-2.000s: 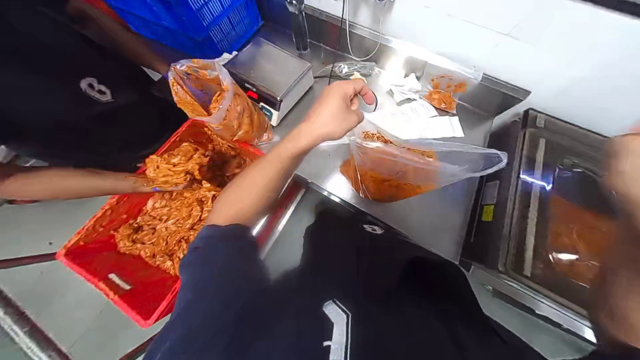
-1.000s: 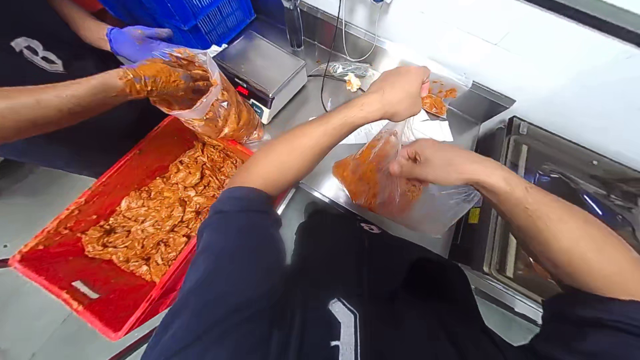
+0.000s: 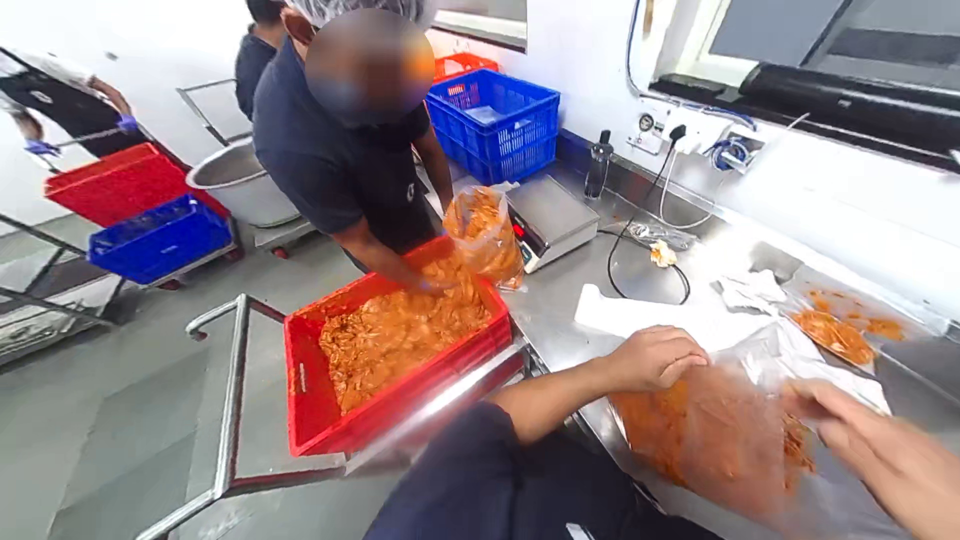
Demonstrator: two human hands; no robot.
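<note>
A clear plastic bag of orange marinated meat (image 3: pixel 720 442) lies on the steel counter in front of me. My left hand (image 3: pixel 660 358) pinches its upper edge between thumb and fingers. My right hand (image 3: pixel 862 435) is at the bag's right side, blurred, and its contact with the film is unclear. Under and behind the bag lies white sheeting (image 3: pixel 675 319). To the left, a co-worker's hand reaches into the marinated meat (image 3: pixel 405 322) in a red crate (image 3: pixel 300 397). An upright filled bag (image 3: pixel 487 236) stands between that crate and a digital scale (image 3: pixel 555 217).
Blue crates (image 3: pixel 495 127) and a dark bottle (image 3: pixel 598 165) stand at the counter's back. A black cable (image 3: pixel 619 262) loops near the scale. A smeared plastic sheet with meat (image 3: pixel 840 334) lies at right. A metal trolley frame (image 3: pixel 232 397) surrounds the red crate. Several people stand at left.
The view has swung left and up, showing more of the room. The co-worker's bare hand has moved from the upright bag into the red crate. My right hand has moved away from my left.
</note>
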